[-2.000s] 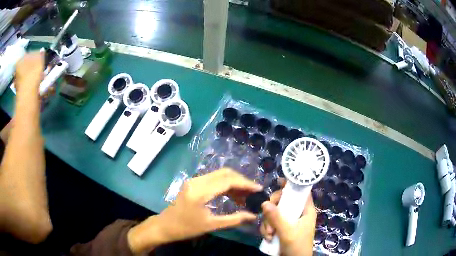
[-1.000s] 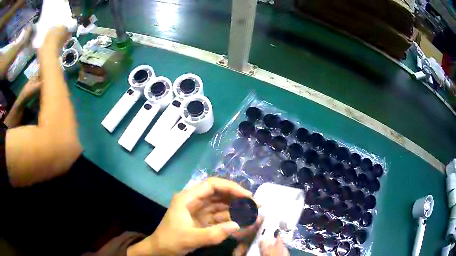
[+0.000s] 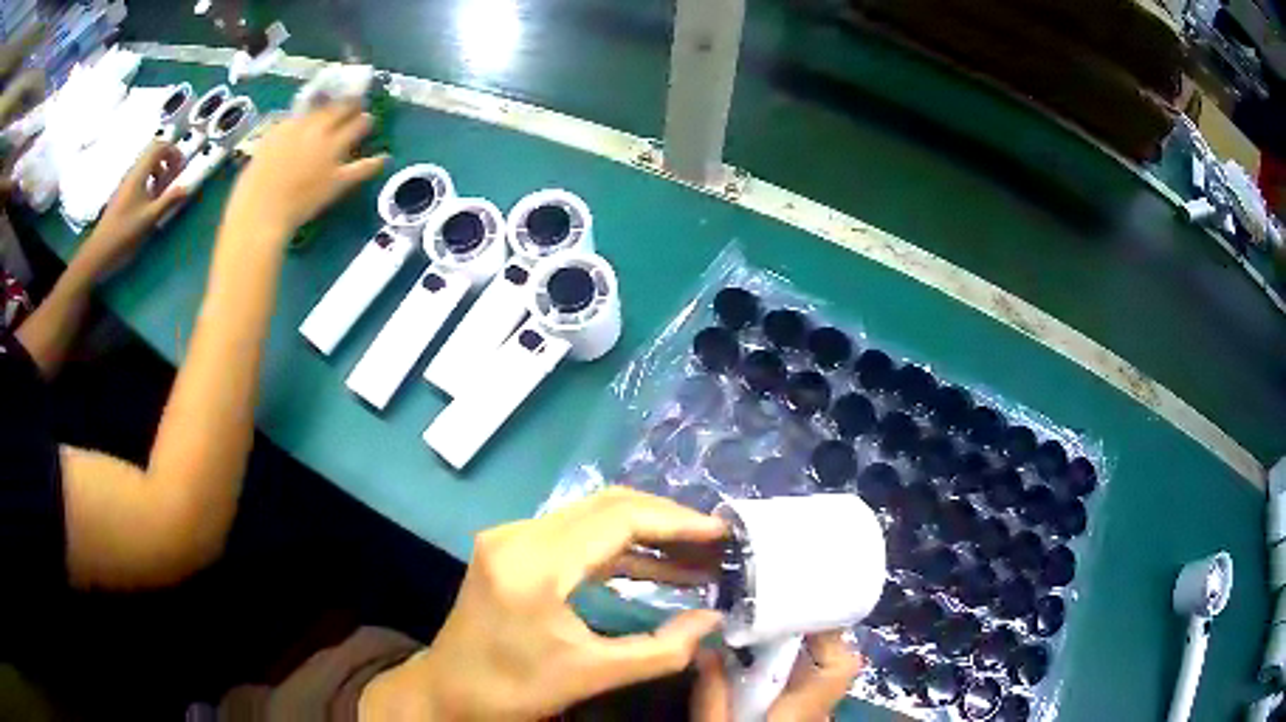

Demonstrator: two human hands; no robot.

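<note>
My right hand (image 3: 811,677) holds a white handheld fan (image 3: 815,564) by its handle at the bottom centre. The drum head is turned so its open face points left. My left hand (image 3: 564,607) is at that face, with thumb and fingertips around a black cap (image 3: 732,571) at the opening. Whether the cap is fully seated is hidden by the angle. Rows of black caps (image 3: 853,415) lie on a clear, wrinkled plastic sheet (image 3: 670,332) under and behind the fan.
Several capped fans (image 3: 487,402) lie left of the sheet on the green bench (image 3: 642,212). One fan (image 3: 1200,585) lies at far right. A neighbour's arms (image 3: 233,353) reach over more fans at upper left. A pale post (image 3: 701,99) stands on the metal rail (image 3: 903,257).
The fan head has turned to face left and the black cap has moved from my left fingertips' open hold to its face. The neighbour's arm has moved right and down.
</note>
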